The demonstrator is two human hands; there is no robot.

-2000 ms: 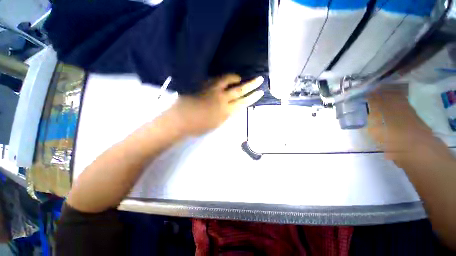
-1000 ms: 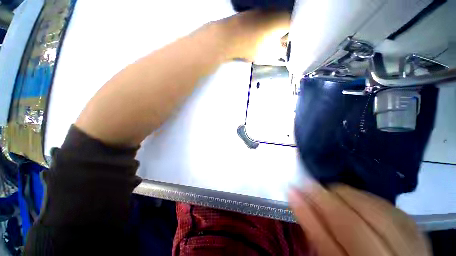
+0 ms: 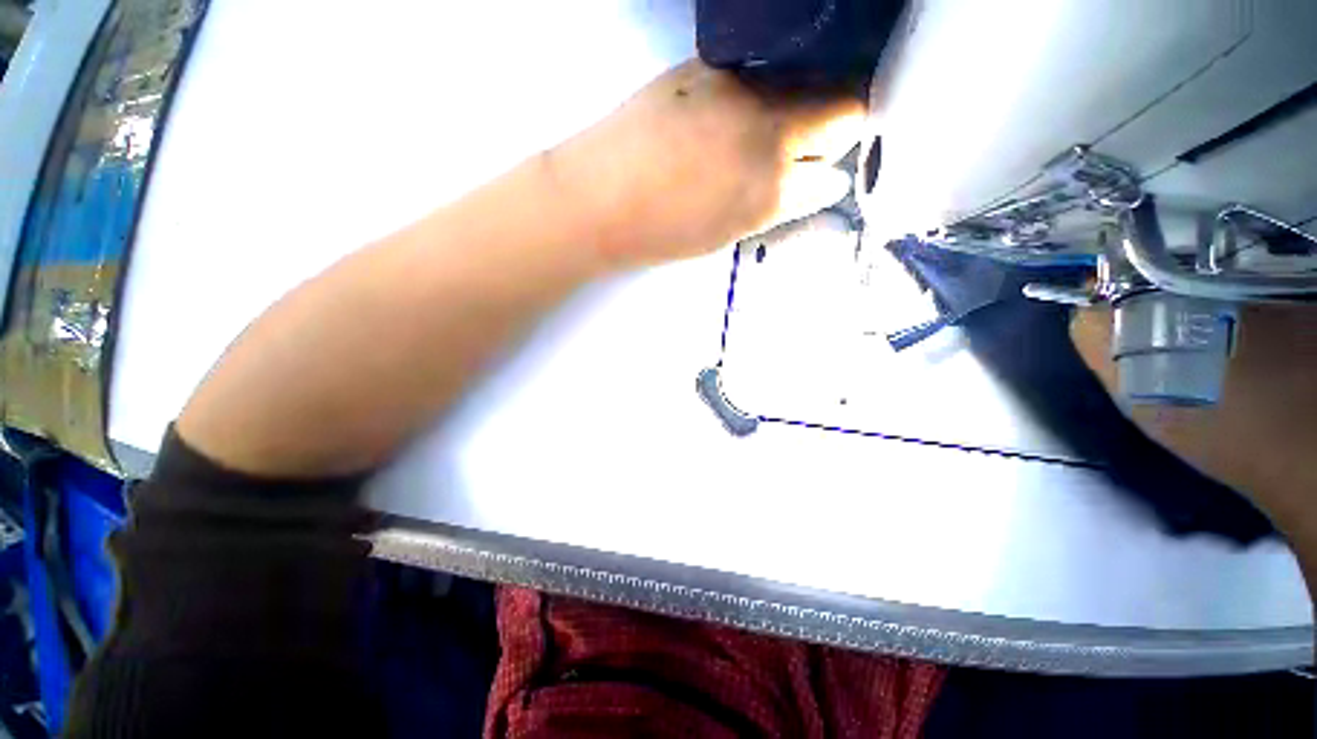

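The navy garment (image 3: 1033, 347) lies under the sewing machine head (image 3: 1069, 101), with a narrow part running down right over the white table. A small dark strip end sticks out beside the needle area. More navy cloth (image 3: 794, 44) shows at the top. My left hand (image 3: 737, 166) is beside the needle area against this upper cloth, fingers bent; their tips are bright and partly hidden, so a grip cannot be told. My right hand (image 3: 1192, 375) is at the right, partly behind the grey knob (image 3: 1173, 351) and machine parts; its fingers are hidden.
The needle plate and slide cover (image 3: 794, 339) are set in the white table (image 3: 578, 448). The ruler strip (image 3: 693, 599) runs along the front edge. Taped cardboard (image 3: 72, 246) is at the left, blue plastic (image 3: 94, 578) below it. Red checked cloth (image 3: 650, 671) lies on the lap.
The large navy cloth at upper left has gone from view. My right hand has moved from the front edge up behind the knob. The cloth under the machine now shows narrower and slanting right.
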